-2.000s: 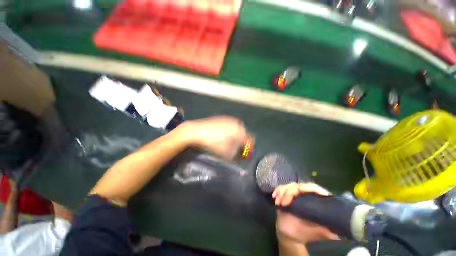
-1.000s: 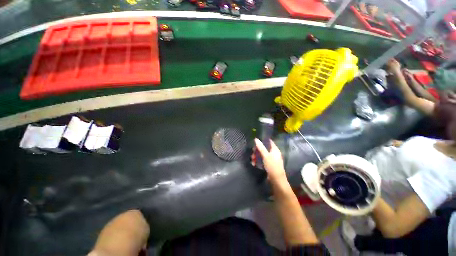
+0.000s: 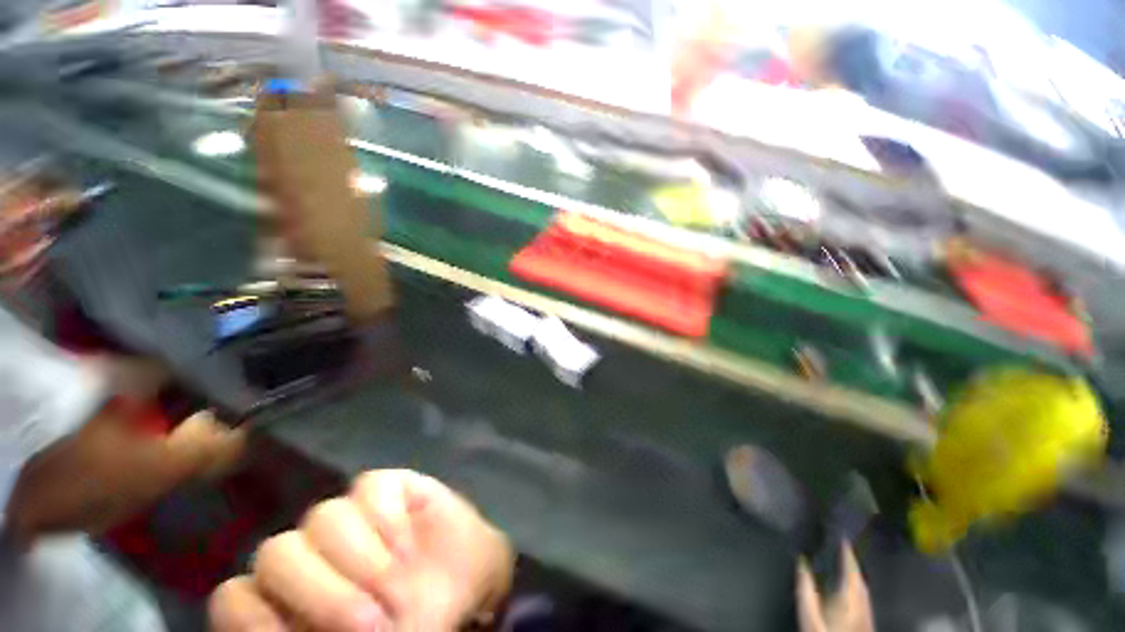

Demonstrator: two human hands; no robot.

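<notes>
The picture is blurred. My left hand is raised near the lower edge, left of centre, its fingers curled into a fist; nothing shows in it. My right hand is small and cut off by the bottom edge, its fingers around the lower end of the black tool over the dark bench. The round mesh disc lies on the bench just left of the tool. White blocks lie in a row further left, near the belt edge.
A yellow fan stands at the right. A red tray is on the green belt. A brown cardboard box and dark items are at the left. Another person's arm reaches in at far left.
The view has swung left, bringing in the cardboard box and the person there. My left hand has come up as a fist. My right hand stays at the black tool, beside the mesh disc.
</notes>
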